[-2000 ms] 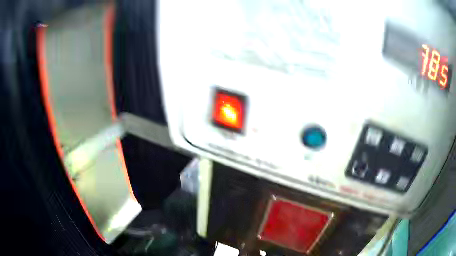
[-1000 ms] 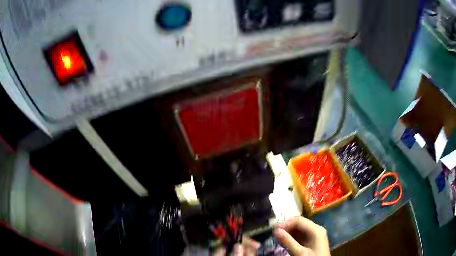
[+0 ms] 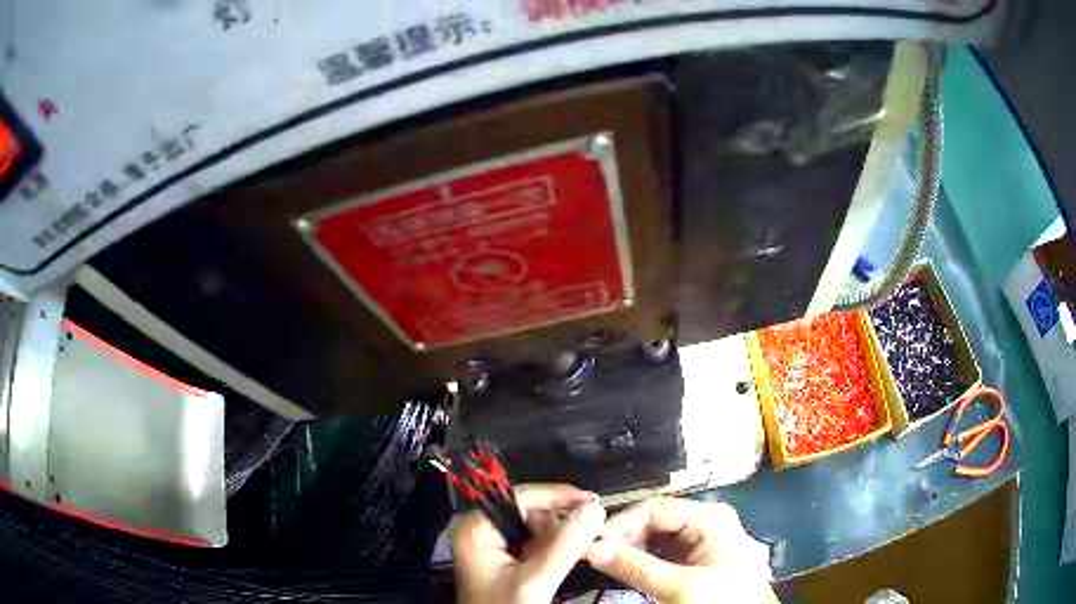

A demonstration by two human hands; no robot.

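My left hand (image 3: 519, 555), at the bottom centre, is closed around a bunch of black two-core cables (image 3: 505, 514). Their short red core wires (image 3: 480, 470) fan out up and to the left. My right hand (image 3: 690, 549) is just right of it, its thumb and fingertips meeting my left fingertips. Anything between the fingertips is too small to make out. Both hands are in front of the dark die block (image 3: 566, 419) of the crimping press. Red ferrules (image 3: 822, 383) fill the nearer tray; dark ferrules (image 3: 914, 350) fill the farther one.
The press head with its red warning plate (image 3: 478, 254) hangs above the hands. A grey cable rest (image 3: 136, 437) and black cable strands (image 3: 389, 484) are at left. Orange-handled snips (image 3: 979, 431) lie right of the trays. A ribbed conduit (image 3: 926, 177) runs behind them; a white box (image 3: 1044, 307) is far right.
The view has moved down and closer, from the press's control panel to its plate and die. Both hands have come into fuller view, and their fingertips, apart a second ago, now meet.
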